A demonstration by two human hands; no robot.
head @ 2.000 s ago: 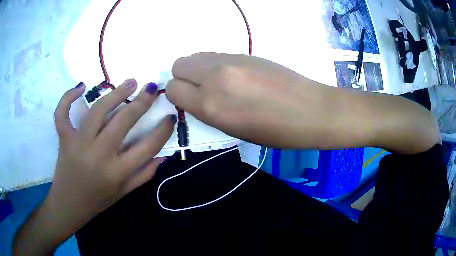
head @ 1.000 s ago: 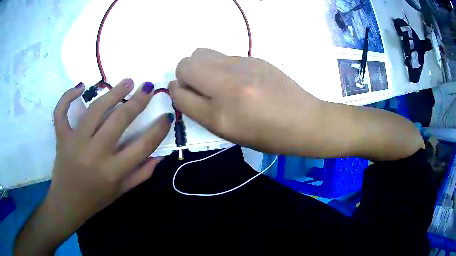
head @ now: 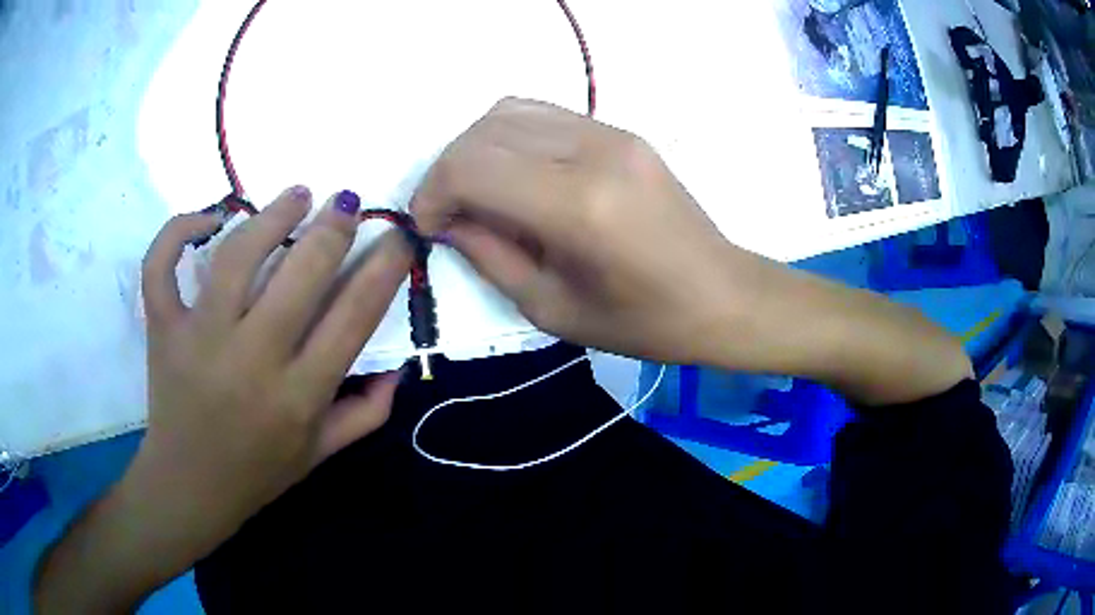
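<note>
A white panel lies at the bench edge in front of me. A red-and-black wire harness forms a ring on it. The lead-end connector points toward me at the panel's near edge, with a tiny pale stub below it. My right hand pinches the harness just above that connector; its fingertips partly hide the spot. My left hand lies spread over the near-left part of the harness, fingertips on the wire and panel. A black connector shows partly behind its fingers. A white cable loops off the near edge.
A printed picture sheet lies at the right with dark tweezers on it. A black bracket-like item lies at the far right. Blue plastic stools or crates stand below the bench edge at the right.
My right fingers have shifted to the wire junction above the lead-end connector. My left fingers have curled over the left black connector. The right forearm has swung lower, and the white cable loop has moved right.
</note>
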